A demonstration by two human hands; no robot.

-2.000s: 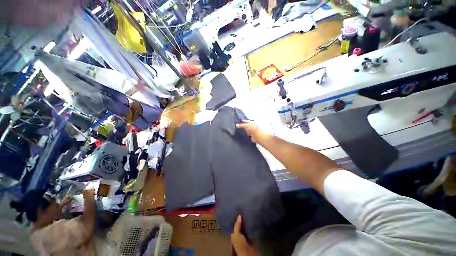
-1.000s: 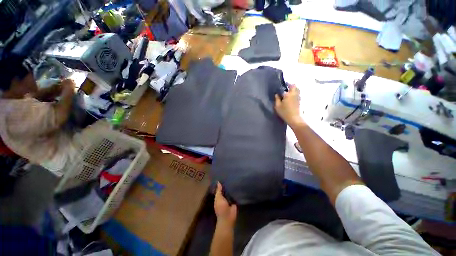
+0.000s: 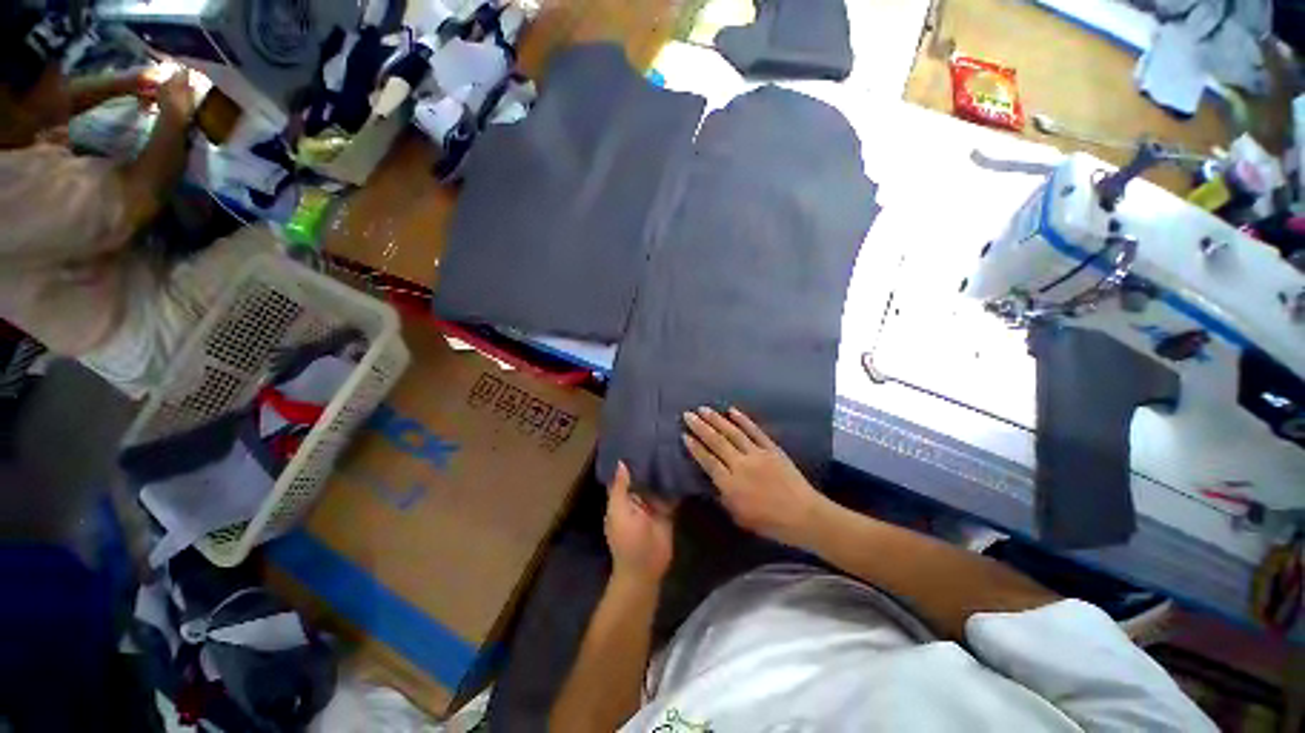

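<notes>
A dark grey fabric panel (image 3: 759,272) lies flat over the white table and its front edge. My left hand (image 3: 637,527) is at the panel's near left corner, thumb on top and fingers hidden under the edge. My right hand (image 3: 747,473) lies flat on the panel near its lower edge, fingers apart. A second dark grey panel (image 3: 565,208) lies to the left, against the first one. A small folded grey piece (image 3: 790,39) lies beyond them. Another small cut panel (image 3: 1095,430) lies beside the machine arm.
The sewing machine (image 3: 1059,236) stands at the right. A red packet (image 3: 988,92) lies on the far table. A carton (image 3: 465,501) and a perforated basket (image 3: 379,351) are at the lower left. A person (image 3: 86,244) sits at the left. Bundled cut pieces (image 3: 465,86) lie at upper left.
My right hand has left the panel's upper right edge and moved down to its lower part. The panel now lies flatter, its far end spread out. The view has shifted.
</notes>
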